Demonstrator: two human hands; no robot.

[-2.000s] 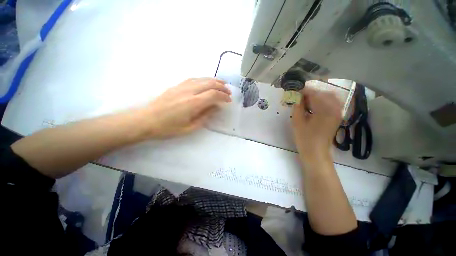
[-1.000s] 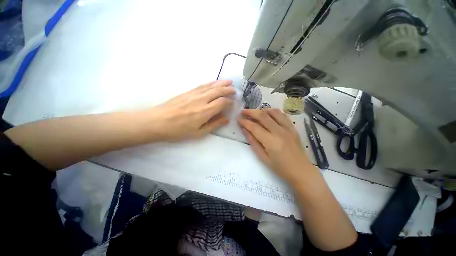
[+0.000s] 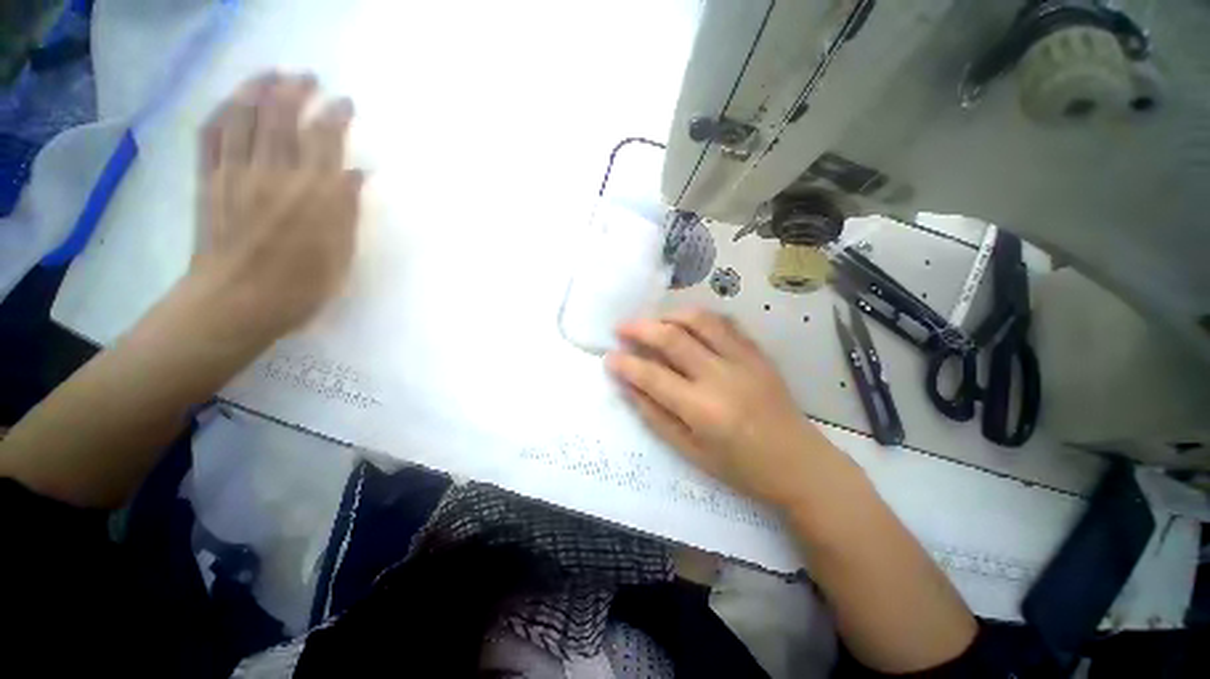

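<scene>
A small piece of thin white fabric (image 3: 621, 272) lies on the machine bed at the presser foot (image 3: 679, 236), its outline glaring and hard to make out. My right hand (image 3: 697, 385) rests flat at its lower right corner, fingertips near its edge; whether they press on it is unclear. My left hand (image 3: 276, 199) is blurred, spread palm down over the bright white area at the left, away from the needle. Whether fabric lies under it cannot be told from the glare. The sewing machine head (image 3: 916, 120) stands at upper right.
Dark thread snips (image 3: 871, 378) lie right of my right hand. Black-handled shears (image 3: 1011, 352), a second slim dark tool (image 3: 896, 295) and a pale marked strip (image 3: 975, 272) lie beyond them. A dark flat object (image 3: 1091, 544) is at the right corner. A blue edge (image 3: 100, 206) runs at far left.
My left hand has moved from the needle area far to the left. My right hand, which came from beside the cream knob to the fabric, has shifted slightly down. The snips lie on the bed.
</scene>
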